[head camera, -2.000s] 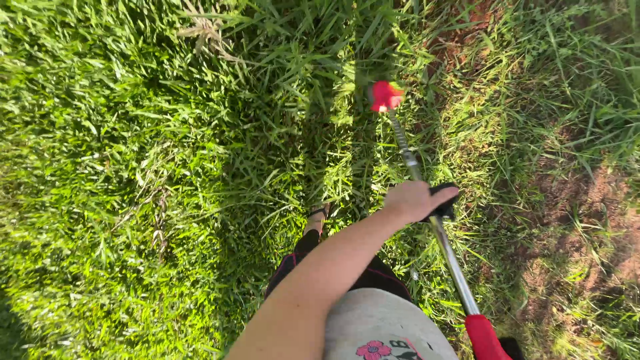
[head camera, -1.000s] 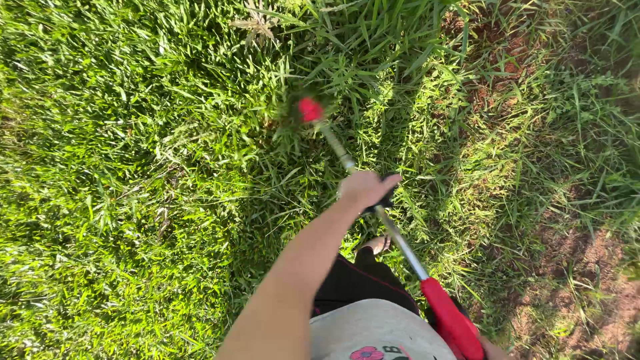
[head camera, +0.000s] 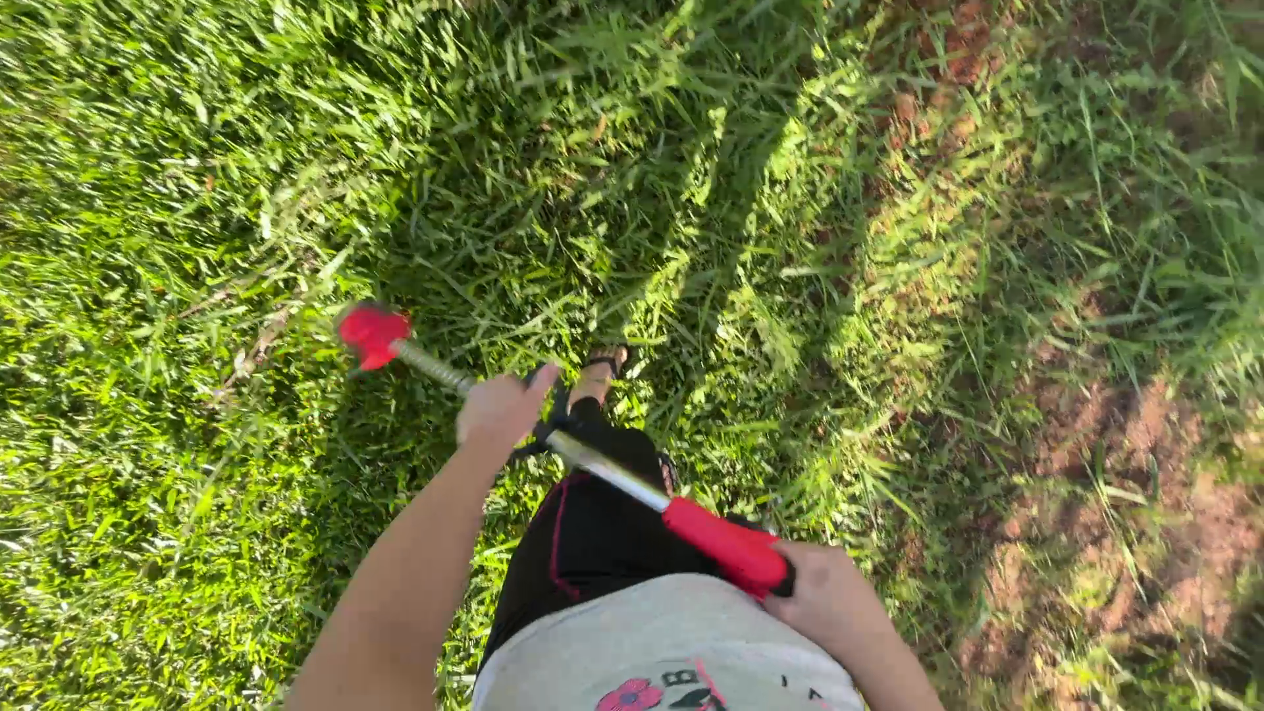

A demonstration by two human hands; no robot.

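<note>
A string trimmer with a metal shaft lies slantwise across the front of my body. Its red cutting head is at the left, over the grass, and blurred. My left hand is closed around the black auxiliary handle on the shaft, not far behind the head. At the other end, my right hand grips the rear of the red handle housing; its fingers are partly hidden.
Thick green grass covers the left and middle. Bare reddish soil shows through thinner grass at the right. My sandalled foot is just beyond the shaft, near the auxiliary handle.
The trimmer's head has swung from upper middle to the left, my left hand moving left with the shaft. My right hand and more of the red housing have come into view.
</note>
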